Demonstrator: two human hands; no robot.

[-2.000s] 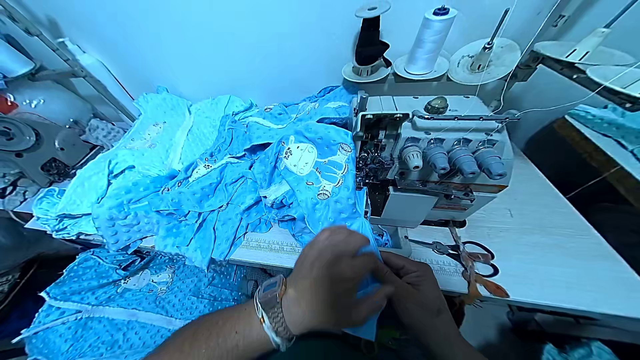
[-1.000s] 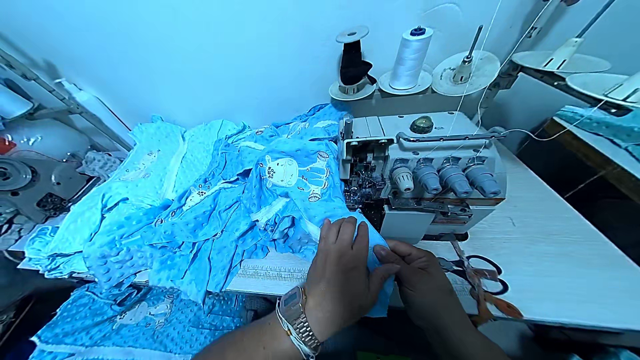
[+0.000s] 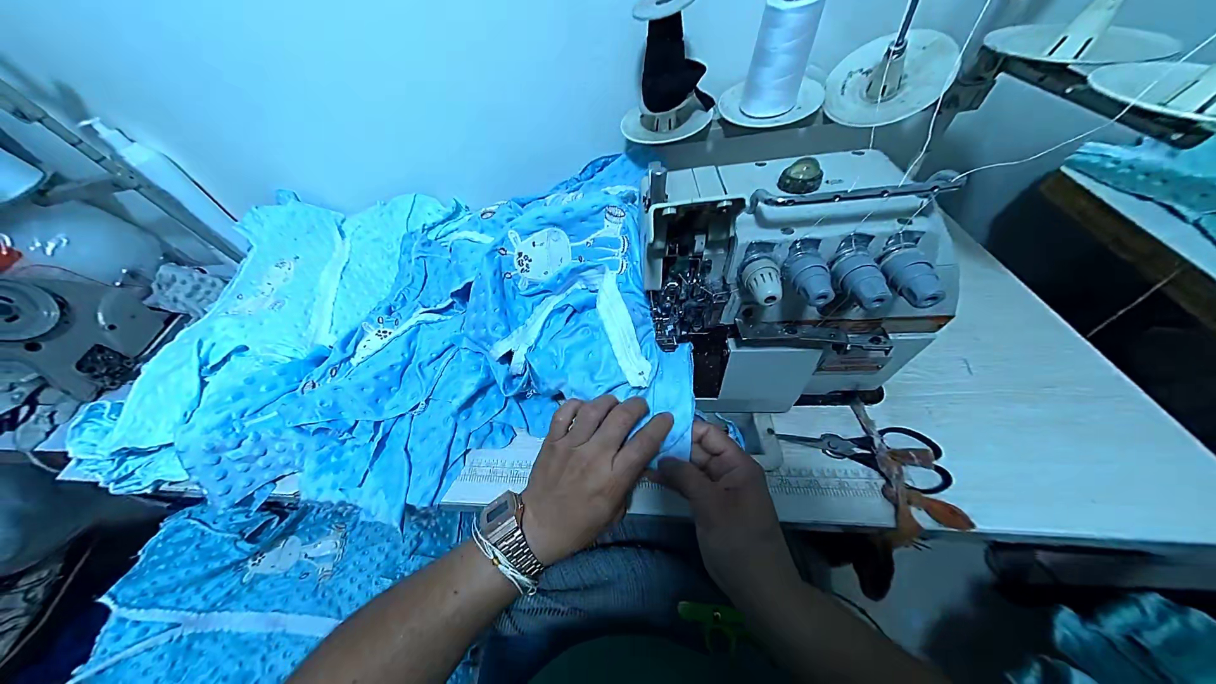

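Blue dimpled fabric (image 3: 570, 356) with an embroidered animal figure and a white zipper strip (image 3: 622, 328) lies against the left side of an overlock sewing machine (image 3: 807, 275). Its right edge runs beside the presser foot area (image 3: 686, 309). My left hand (image 3: 594, 465) rests flat on the near end of the fabric, fingers slightly spread. At that fabric's lower right corner, my right hand (image 3: 717, 475) pinches the edge between thumb and fingers. The two hands are close together at the table's front edge.
More blue garment pieces (image 3: 275, 304) are heaped to the left, and others (image 3: 237, 589) hang below the table edge. Scissors (image 3: 864, 451) with cloth strips lie right of my hands. Thread cones (image 3: 781, 62) stand behind the machine. Another sewing machine (image 3: 76, 323) is at far left.
The near end of the fabric, gathered under my hands two seconds ago, now lies flatter along the machine's side. My left hand has opened from a curled pose and lies on it.
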